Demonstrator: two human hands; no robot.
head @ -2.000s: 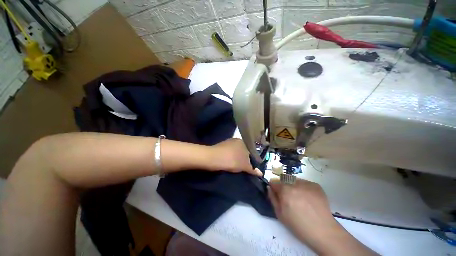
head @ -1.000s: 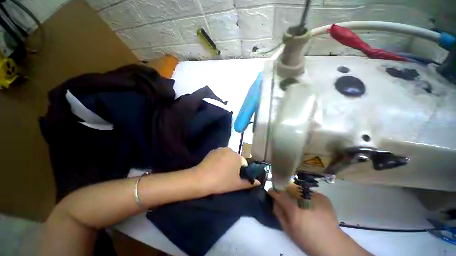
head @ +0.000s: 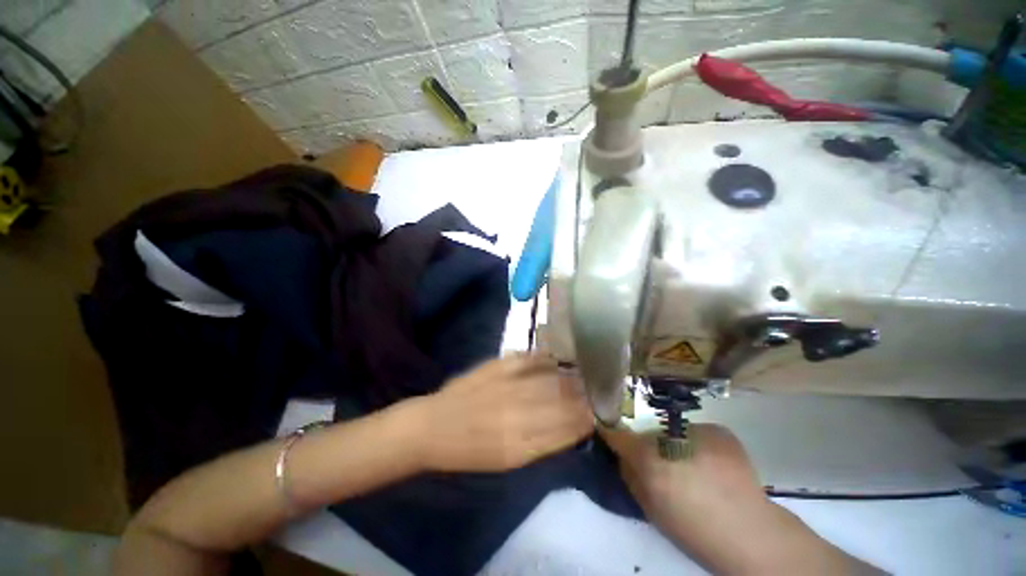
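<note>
A dark navy and maroon-brown garment [head: 371, 281] lies heaped on the table left of the sewing machine head [head: 810, 259]. A navy fabric panel [head: 450, 512] runs from the heap to the needle area. My left hand [head: 512, 414] is bare and lies on the navy cloth left of the needle area, slightly blurred. My right hand [head: 686, 467] is at the cloth's right edge, partly behind the tension assembly [head: 675, 416]. The fingertips of both hands are close together. The presser foot and needle are hidden by the machine's front cover and my hands.
A blue-handled tool [head: 537, 248] stands beside the machine head. A yellow-green cutter [head: 449, 106] is by the white brick wall. Brown cardboard [head: 169, 124] borders the left side. Blue-handled snips [head: 999, 495] lie at the right edge. A white slip [head: 306, 416] shows by my left forearm.
My left hand now lies flatter over the cloth and hides more of the needle area. The dark cloth seen at its fingertips a second ago is covered. The camera view has shifted.
</note>
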